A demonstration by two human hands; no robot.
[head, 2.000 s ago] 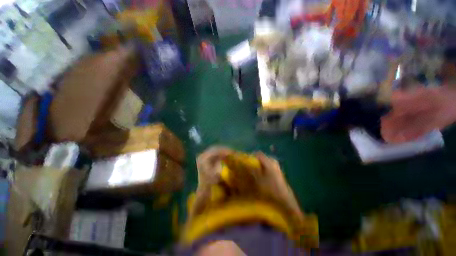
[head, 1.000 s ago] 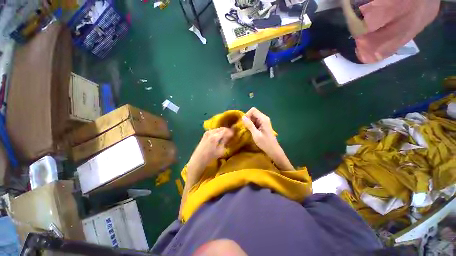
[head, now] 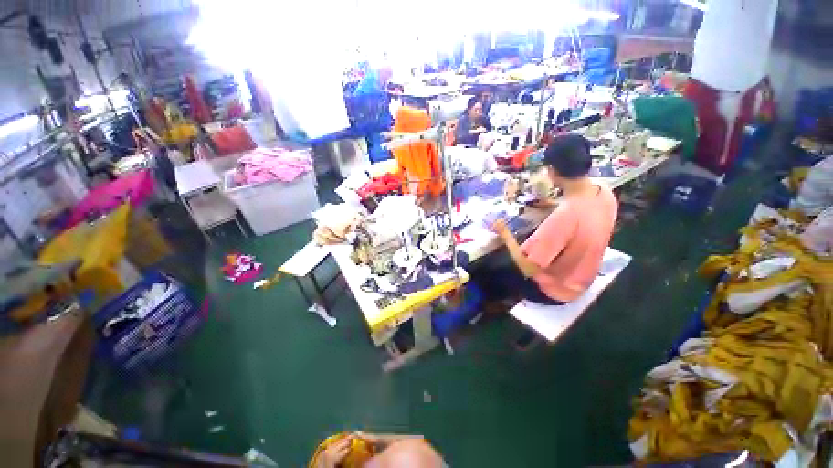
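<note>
A small part of the mustard-yellow garment point(head: 363, 446) shows at the bottom edge, left of centre. Fingers, which look like my left hand point(head: 336, 450), are closed on it; the rest of the hand is cut off. A blurred skin-coloured shape beside it, at the same place as in the earlier views, does not show as a hand. My right hand cannot be made out. A large heap of yellow and white cloth point(head: 744, 384) lies along the right side.
A person in salmon-pink point(head: 577, 239) sits on a white bench point(head: 598, 297) at a sewing table with a yellow edge point(head: 418, 303). A blue crate point(head: 151, 334) and brown carton point(head: 41, 384) stand left. A white bin point(head: 272, 203) holds pink cloth. Green floor point(head: 301, 384) runs between.
The view has tilted up from my lap to the room. The garment and hands have slipped to the bottom edge, mostly out of the picture. More of the yellow heap and the seated person show.
</note>
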